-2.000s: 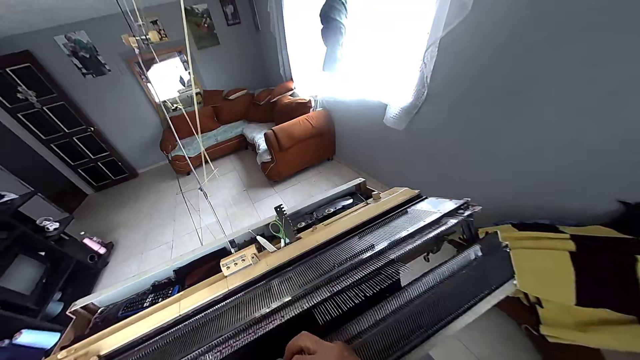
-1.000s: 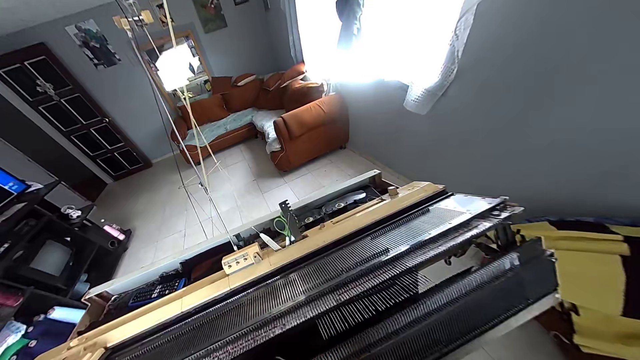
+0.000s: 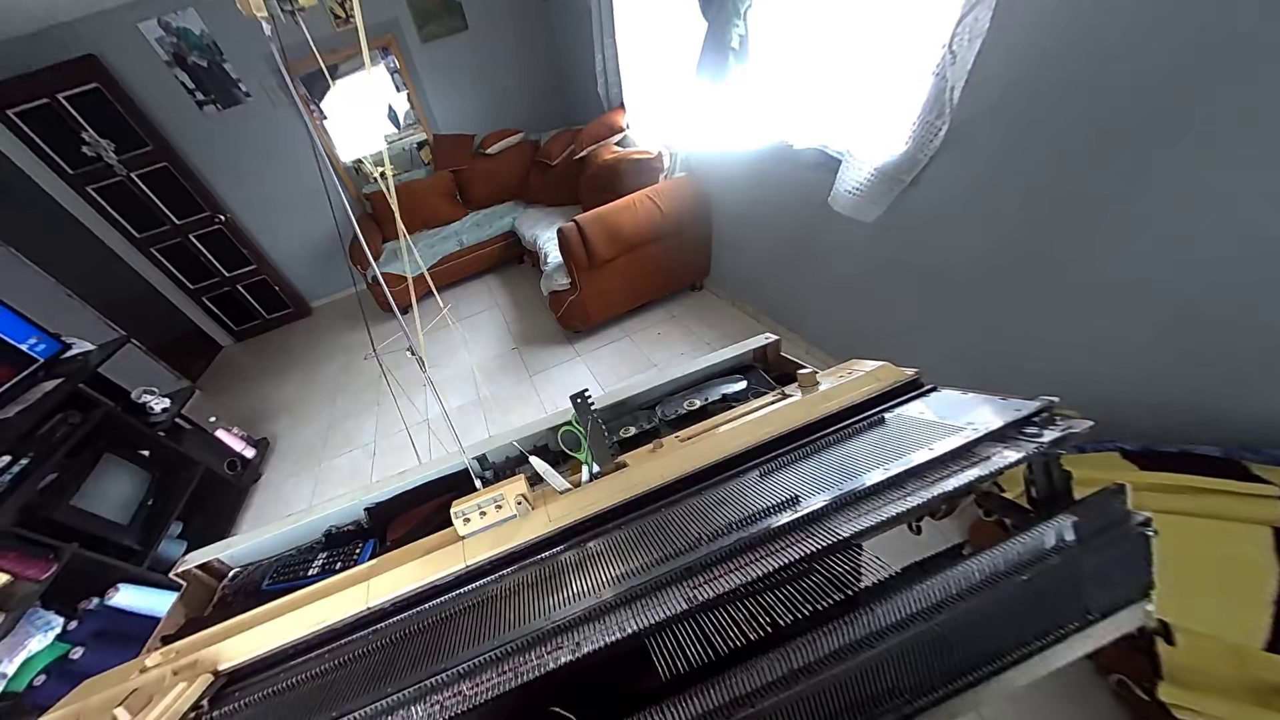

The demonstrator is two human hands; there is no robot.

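Observation:
Neither of my hands shows in the head view. A flatbed knitting machine's needle bed point(image 3: 620, 560) runs diagonally from lower left to right. Below it, a second, black ribber bed point(image 3: 960, 610) lies with a gap between the two. In the gap hangs a metal-toothed comb point(image 3: 760, 610) with dark material around it. A cream row counter point(image 3: 492, 508) sits on the machine's beige back rail. Behind the rail, green-handled scissors point(image 3: 573, 440), a black notched tool point(image 3: 592, 425) and a white-handled tool point(image 3: 547, 472) stand in a trough. Yarn strands rise from there to the tension mast.
A calculator point(image 3: 318, 563) lies in the trough's left part. Yarn cones point(image 3: 142, 600) sit on a black shelf unit at lower left. Yellow and black fabric point(image 3: 1210, 570) lies at the right. An orange-brown sofa point(image 3: 635, 250) stands beyond, near a bright window.
Two seconds ago a hand was at the bottom edge over the ribber bed; it is out of view one second ago and now. The view has shifted.

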